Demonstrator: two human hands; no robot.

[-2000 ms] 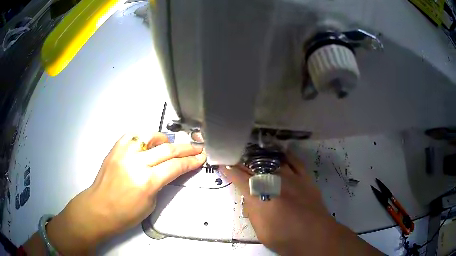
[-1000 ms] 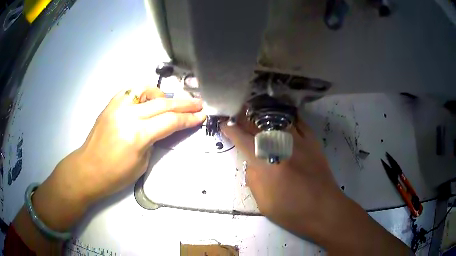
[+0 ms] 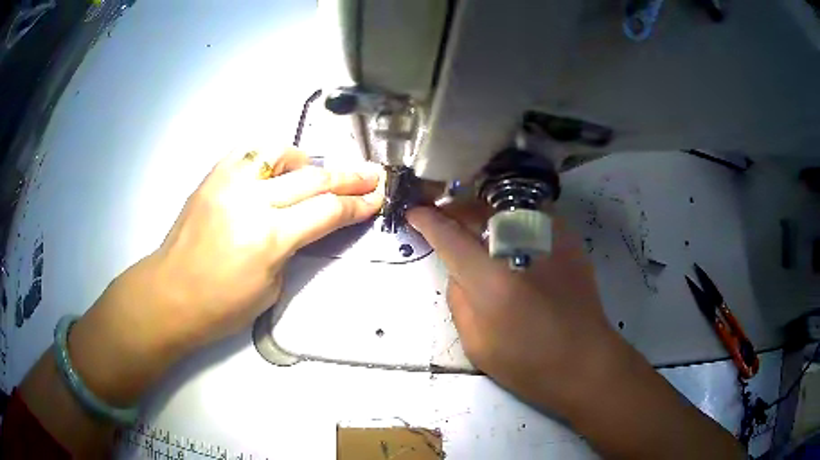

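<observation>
The presser foot and needle (image 3: 392,199) of the white sewing machine (image 3: 530,81) stand over the bright needle plate (image 3: 409,247). My left hand (image 3: 243,229) lies just left of the foot, its fingertips close together beside it. My right hand (image 3: 521,301) is right of the foot, thumb tip beside it, its other fingers partly hidden behind the thread tension dial (image 3: 520,235). No cloth can be made out between the fingers; whether either hand holds a small piece is unclear.
Orange-handled thread snips (image 3: 725,322) lie on the table at the right. A tan cardboard scrap (image 3: 389,443) lies at the front edge, with a printed ruler (image 3: 184,445) to its left. The machine head overhangs the upper middle and right.
The view has shifted, so the machine head sits further right and the foot and needle show more clearly. The yellow lamp has left the picture. Both hands stay beside the foot.
</observation>
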